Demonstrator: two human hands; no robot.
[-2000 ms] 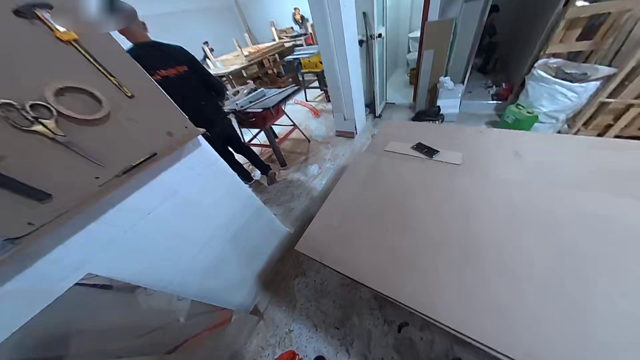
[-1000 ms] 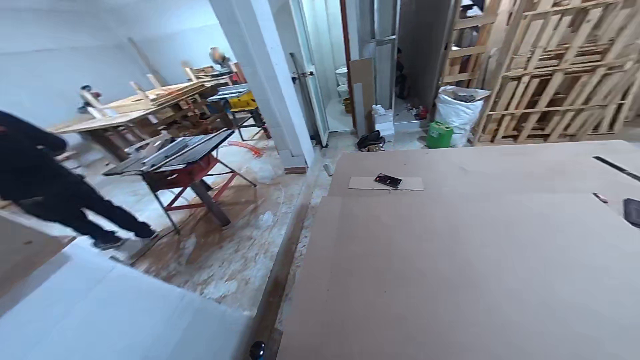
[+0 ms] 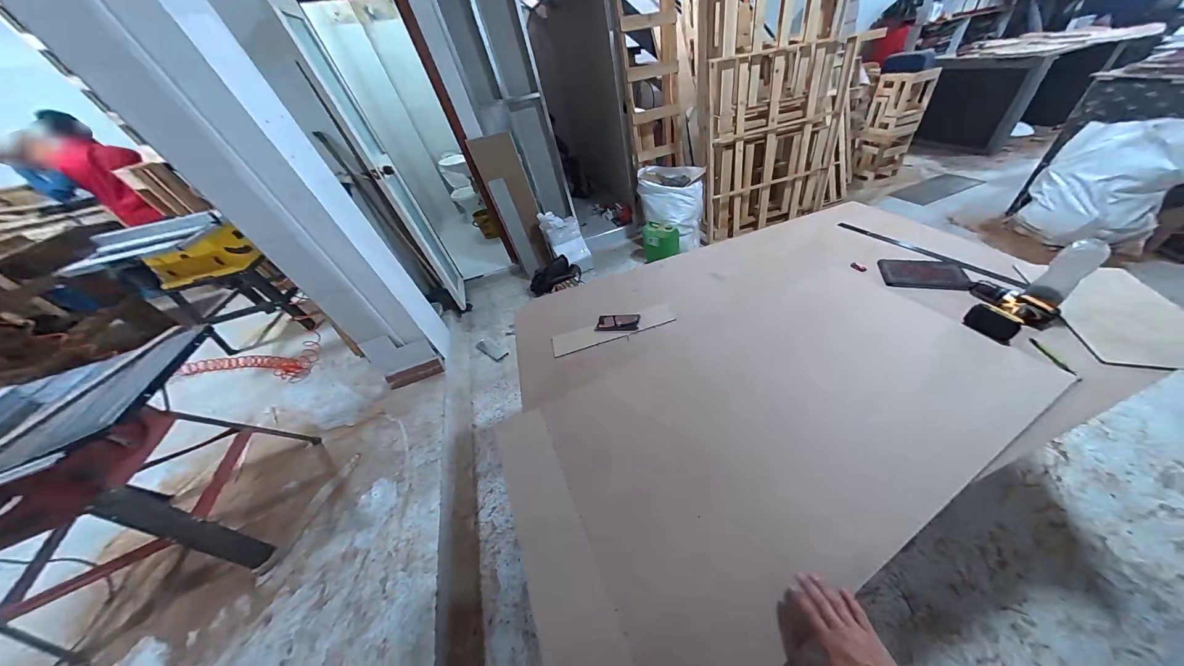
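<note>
My right hand [image 3: 832,622] lies palm down at the near edge of a large, thin brown board [image 3: 721,444], with nothing held in it. My left hand is out of view. This board overlaps another brown sheet [image 3: 1027,435] beneath it. On the boards' far left part, a dark phone-like object [image 3: 618,322] rests on a narrow strip [image 3: 578,343]. Farther right are a dark flat tablet-like object [image 3: 923,274], a long dark straightedge [image 3: 925,252], a small red object [image 3: 858,266], a yellow and black cordless power tool [image 3: 1013,310] and a green and black pen-like item [image 3: 1052,355].
At left stand a table saw on red legs [image 3: 139,435], a white pillar [image 3: 305,185] and a coiled orange hose [image 3: 287,363]. A person in red [image 3: 106,176] is beyond. Wooden frames [image 3: 777,120], a white sack [image 3: 672,199] and a green container [image 3: 659,240] are behind the boards.
The view has swung far to the right. My right hand has come into view on the board. The person in dark clothes and the board with scissors and tape have gone out of view.
</note>
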